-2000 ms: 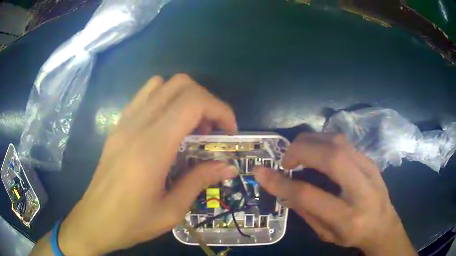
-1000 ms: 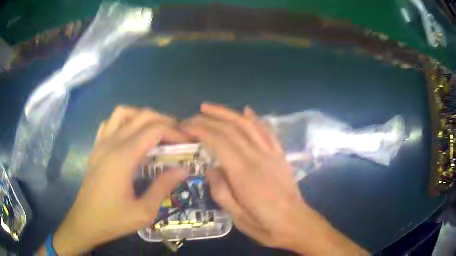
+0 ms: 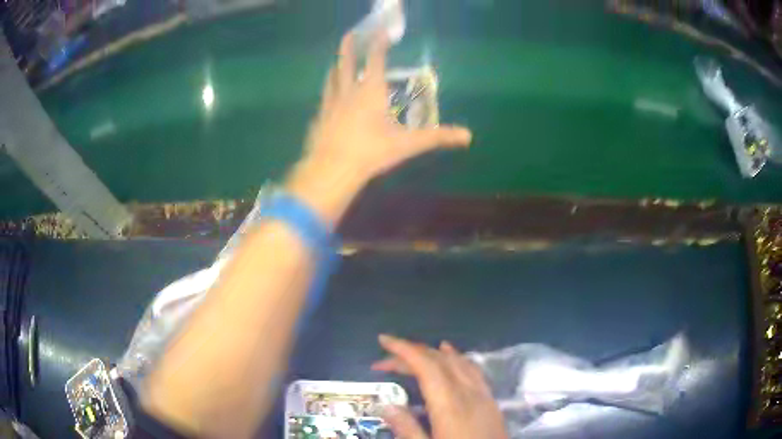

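The white open housing (image 3: 343, 387) lies at the bottom edge, partly cut off, with metal contacts and parts inside. My right hand (image 3: 450, 386) is at its right side, blurred, fingers apart; its thumb overlaps the housing edge, and I cannot tell if it touches. My left hand (image 3: 364, 129), with a blue wristband, is stretched over the green belt, fingers spread. Another open unit (image 3: 422, 103) on the belt lies beside and partly behind it; the hand is not closed on it.
A clear bag (image 3: 592, 377) lies right of the housing. Another open unit (image 3: 94, 403) and a bag (image 3: 167, 304) lie at left. The worn brown rail (image 3: 514, 221) borders the green belt (image 3: 549, 111). A bagged unit (image 3: 748, 146) is at far right, above a tray of gold contacts (image 3: 767, 291).
My left hand has left the housing and moved forward over the belt. My right hand has drawn back to the housing's right side. The view has tilted up, showing more belt.
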